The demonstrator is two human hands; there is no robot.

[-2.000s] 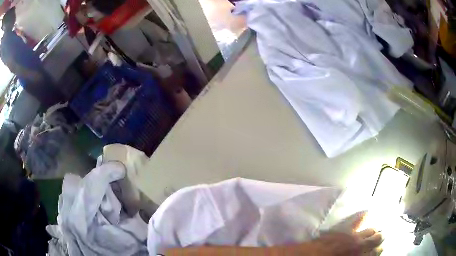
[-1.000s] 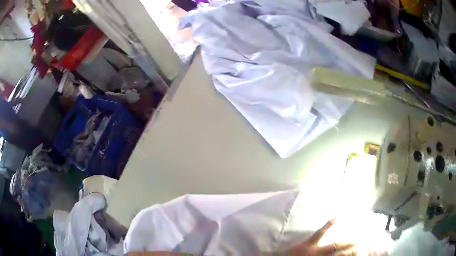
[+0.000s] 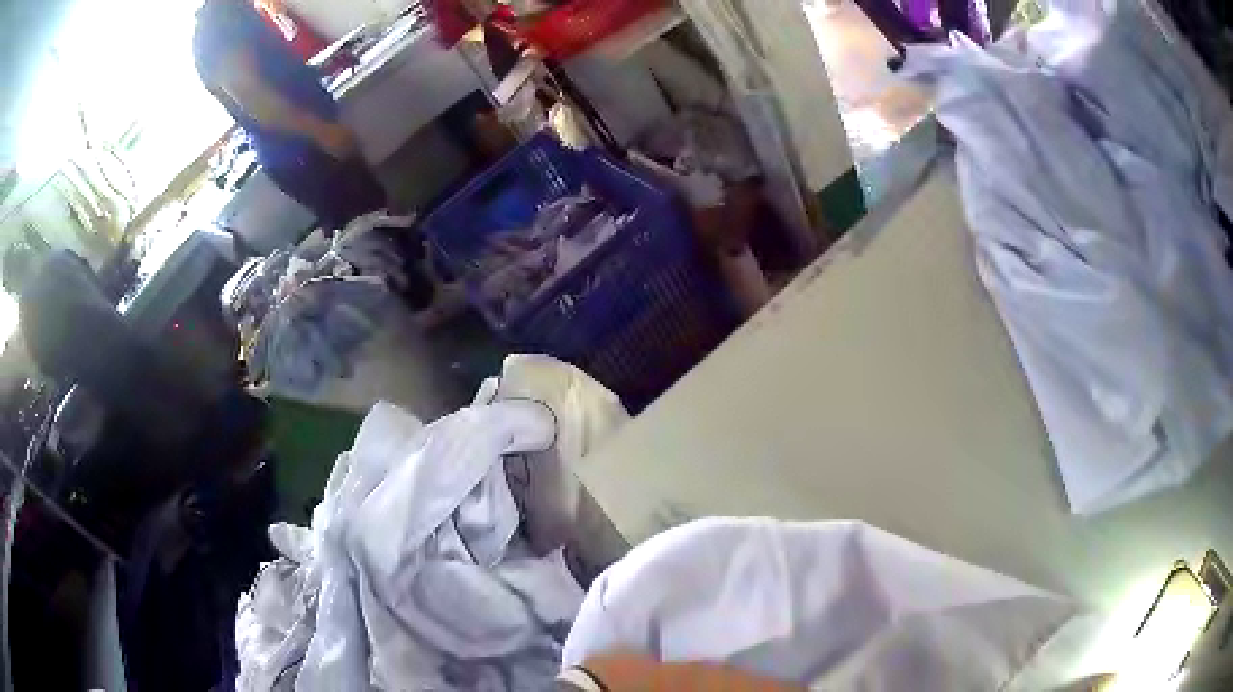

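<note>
The white garment piece (image 3: 811, 595) lies on the pale table (image 3: 838, 392) at the bottom of the view, bulging up toward its left end. Part of my left forearm (image 3: 676, 673) shows at the bottom edge, in front of the cloth, with a thin dark band at its left end. My left hand itself is cut off by the bottom edge. My right hand is not in view. A brassy rectangular loop (image 3: 1174, 608) stands in the lamp glare at the lower right. The machine head and needle are out of the picture.
A loose white garment pile (image 3: 1102, 257) covers the table's far right. Crumpled white cloth (image 3: 419, 541) hangs in a cream-rimmed holder (image 3: 575, 392) at the table's left edge. A blue crate (image 3: 609, 298) with cloth stands on the floor beyond. A person (image 3: 277, 108) stands at the upper left.
The view has swung left, so the table things sit further right. The machine head and my left hand's fingers have left the picture. The person at the upper left shows again.
</note>
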